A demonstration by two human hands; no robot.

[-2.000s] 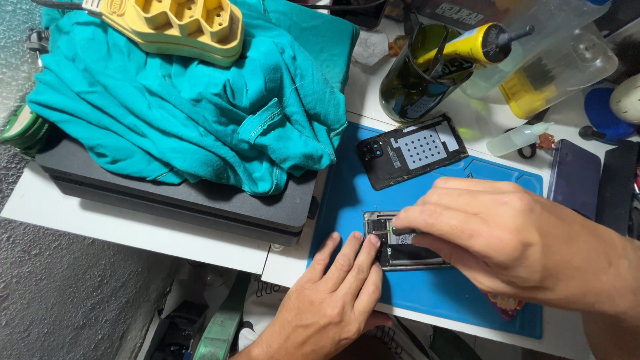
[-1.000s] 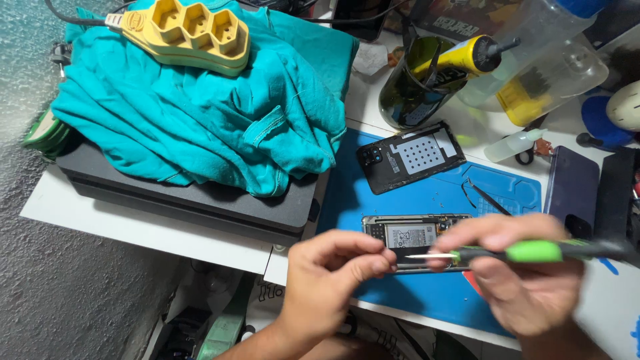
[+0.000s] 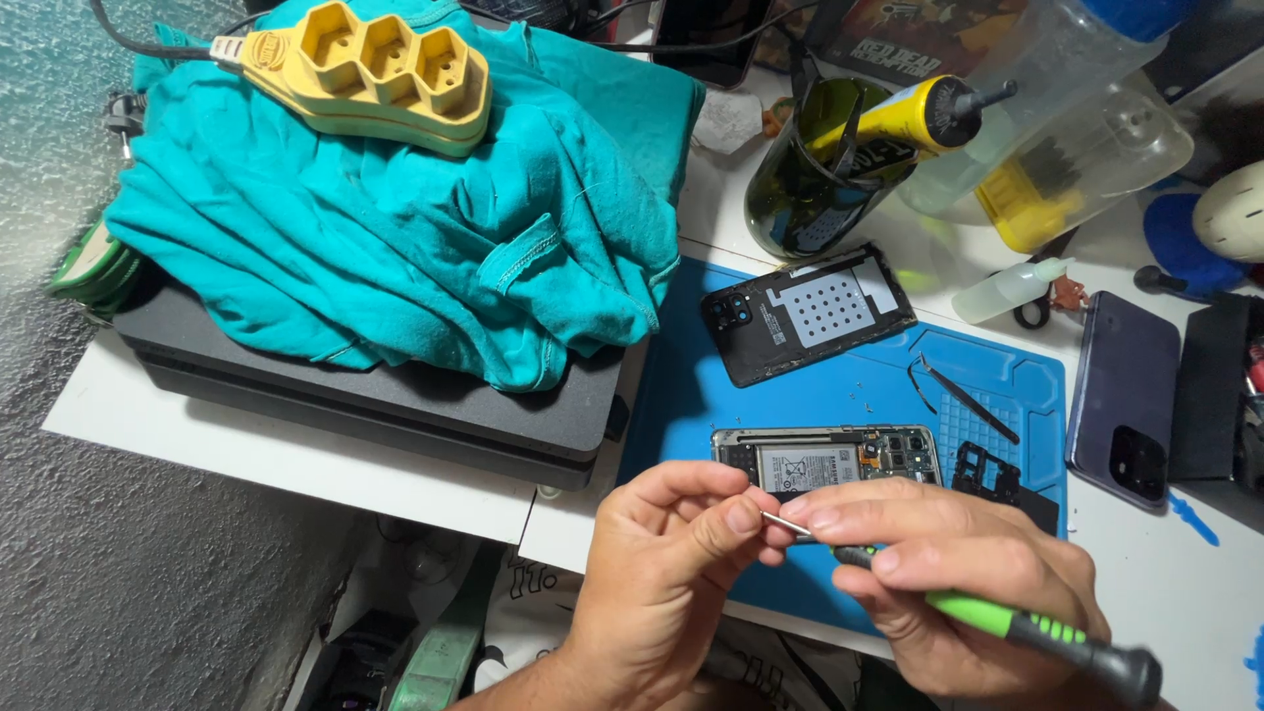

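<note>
My right hand [image 3: 973,583] holds a green and black precision screwdriver [image 3: 997,617], its metal shaft pointing left. My left hand [image 3: 671,573] has thumb and fingers pinched at the shaft's tip; whether a small part is between them cannot be seen. Just beyond my hands an opened smartphone [image 3: 805,464], with battery and circuit parts bare, lies on a blue repair mat [image 3: 681,395]. A black phone back cover [image 3: 810,311] rests above it, partly on the mat. Tweezers [image 3: 968,397] and a black plastic phone inner cover [image 3: 997,484] lie at the right, near tiny screws [image 3: 857,390].
At the left, a teal cloth [image 3: 395,217] and a yellow power strip [image 3: 380,69] lie on a black console [image 3: 365,395]. A dark glass container [image 3: 815,188] holding a yellow tube, a small dropper bottle [image 3: 1007,291] and a purple phone [image 3: 1124,395] stand or lie around the mat.
Two seconds ago both hands were at the open phone; now they are held together in front of it. The screwdriver's tip has come to my left fingers, and the inner cover shows at the right.
</note>
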